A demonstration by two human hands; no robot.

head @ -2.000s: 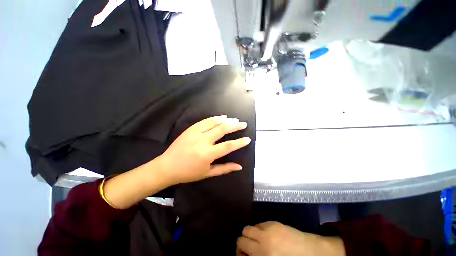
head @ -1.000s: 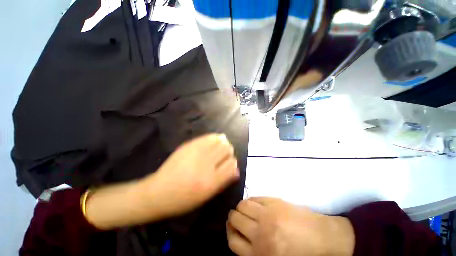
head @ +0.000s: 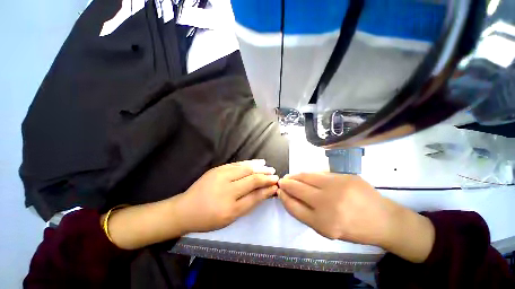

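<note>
A dark brown-black fabric panel lies left of the sewing machine head, and its right edge runs up to the lit presser foot. My left hand lies at the panel's near edge, fingertips pinching the fabric. My right hand meets it, thumb and fingertips pinched at the same corner of the fabric. The fingertips of both hands almost touch, below the presser foot. The needle tip is too small to make out.
A blue-grey attachment sits right of the presser foot. Small pointed snips and crinkled clear plastic lie further right. White pieces lie among the dark stack at back left. A ruler strip follows the table's front edge.
My right hand has moved up from the table's front edge to beside my left fingertips. My left hand has shifted down to the fabric edge. The near end of the panel has drawn up toward the machine.
</note>
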